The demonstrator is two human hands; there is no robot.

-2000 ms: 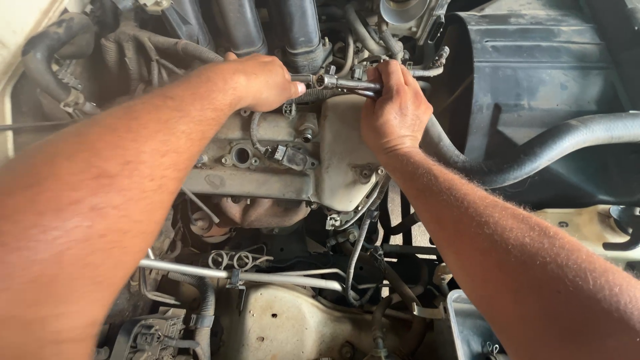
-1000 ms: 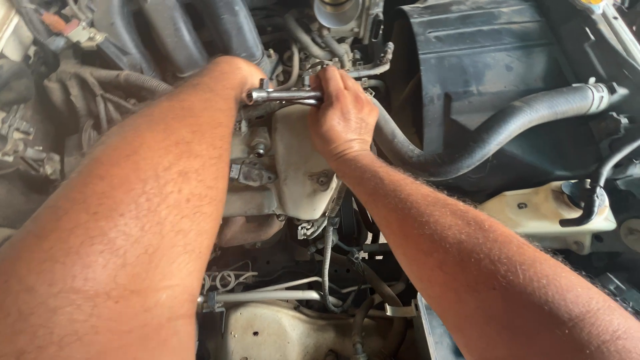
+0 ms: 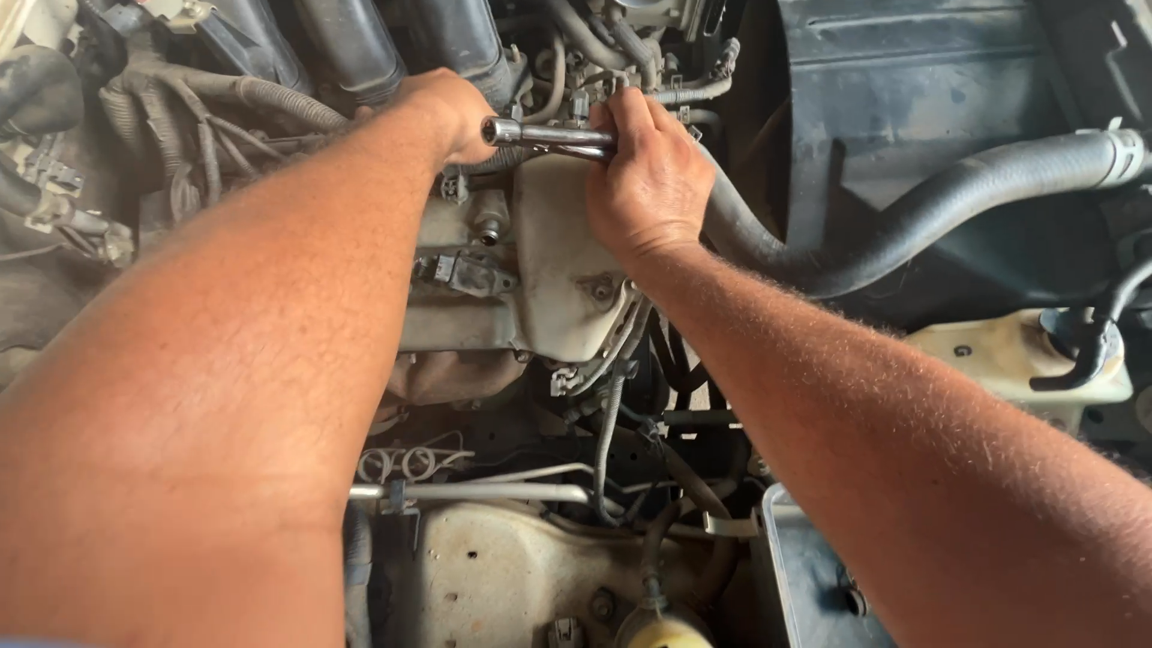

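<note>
Near the top middle of the head view, my right hand (image 3: 650, 171) is closed around chrome socket tools (image 3: 558, 137); a socket end points left out of the grip, with a second shiny bar just below it. My left hand (image 3: 450, 117) is beside that socket end, behind the intake runners' lower ends; its fingers are mostly hidden behind the hand and wrist, so what they hold does not show. Below both hands lies the engine's valve cover (image 3: 567, 261), with an electrical connector (image 3: 463, 273) on its left part.
Black intake runners (image 3: 355, 45) rise at the top. A thick radiator hose (image 3: 900, 229) curves to the right past a black plastic housing (image 3: 900, 117). A whitish reservoir (image 3: 1008, 355) stands at right, a grey plastic tray (image 3: 810, 558) at the bottom. Wiring looms (image 3: 261, 94) run at left.
Two seconds ago my left fingers were on the left end of the chrome tool; now that socket end shows beside the hand. The view has shifted somewhat.
</note>
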